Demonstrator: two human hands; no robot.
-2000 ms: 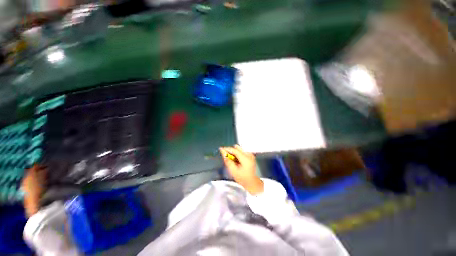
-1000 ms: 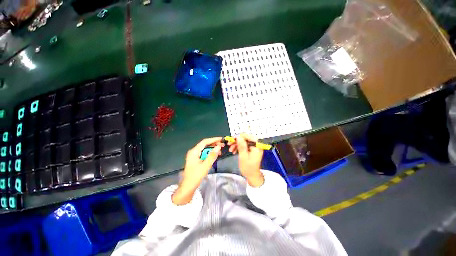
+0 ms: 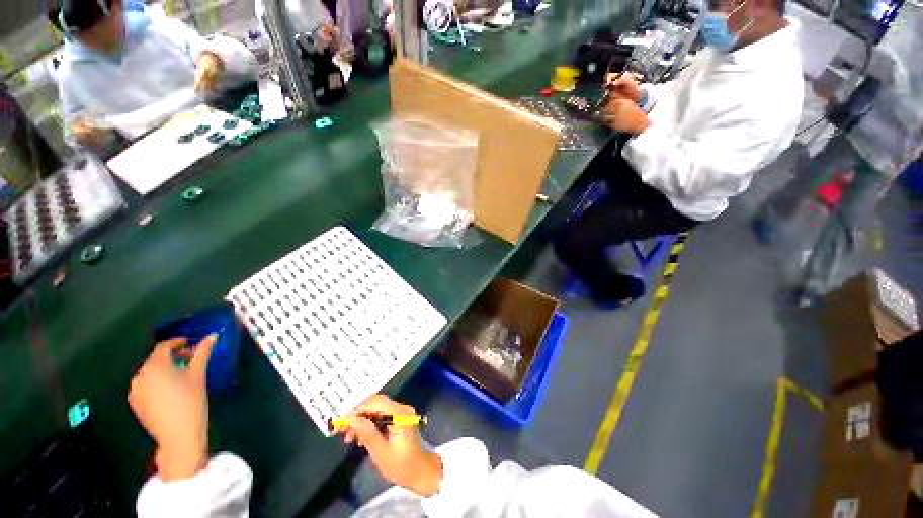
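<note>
My right hand (image 3: 393, 450) holds a yellow hand tool (image 3: 405, 420) with a dark section. Its tip is at the near corner of the white parts sheet (image 3: 339, 314), which bears rows of tiny dark parts. My left hand (image 3: 170, 400) is over the near side of the blue parts bin (image 3: 223, 349) and hides part of it. A small teal piece (image 3: 182, 354), apparently a teal housing, shows between its thumb and fingers. Another teal housing (image 3: 79, 412) lies on the green bench left of my left hand.
A clear bag (image 3: 430, 192) leans on a standing cardboard sheet (image 3: 476, 142) beyond the sheet. An open carton (image 3: 496, 344) sits in a blue crate (image 3: 531, 379) below the bench edge. Workers (image 3: 708, 121) sit along the bench. A dark tray (image 3: 56, 481) is cut off at lower left.
The view has swung right and up. My hands, together before, are now apart: the left is at the blue bin, the right with the yellow tool at the sheet's near corner.
</note>
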